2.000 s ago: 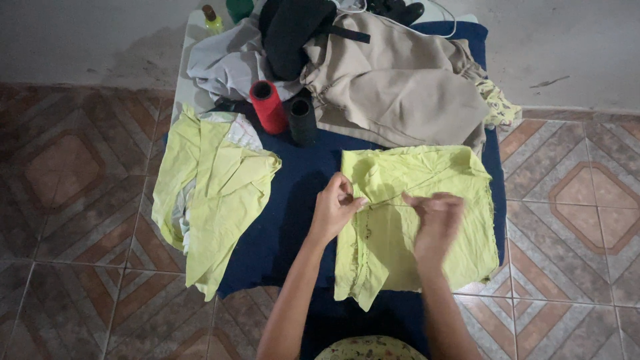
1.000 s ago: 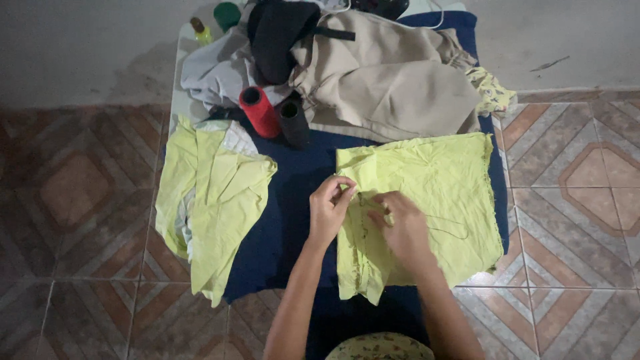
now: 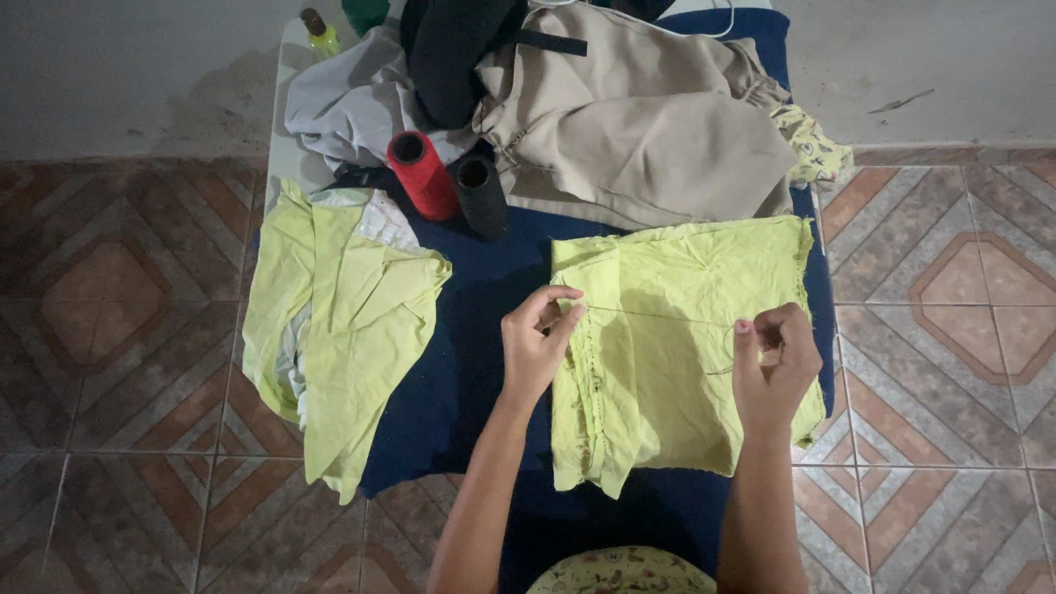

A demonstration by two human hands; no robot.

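Note:
A yellow-green fabric piece (image 3: 685,355) lies on the dark blue cloth, with a seam of dark stitches along its left part. My left hand (image 3: 540,338) pinches the fabric at the upper end of that seam, thumb against forefinger. From there a dark thread (image 3: 660,315) runs taut to my right hand (image 3: 775,355), whose thumb and fingers are closed on it over the fabric's right side. A loop of thread hangs beside the right thumb. Whether a needle is between those fingers cannot be seen.
Another yellow-green cloth (image 3: 355,330) lies at the left. Behind stand a red thread cone (image 3: 425,181) and a black thread cone (image 3: 481,198). Beige fabric (image 3: 635,115), grey cloth (image 3: 355,99), a black garment (image 3: 458,58) and a small bottle (image 3: 322,37) are at the back on the dark blue cloth (image 3: 495,289) and table.
My right hand has moved right, away from my left hand, drawing the thread out straight. My left hand stays at the seam's upper end.

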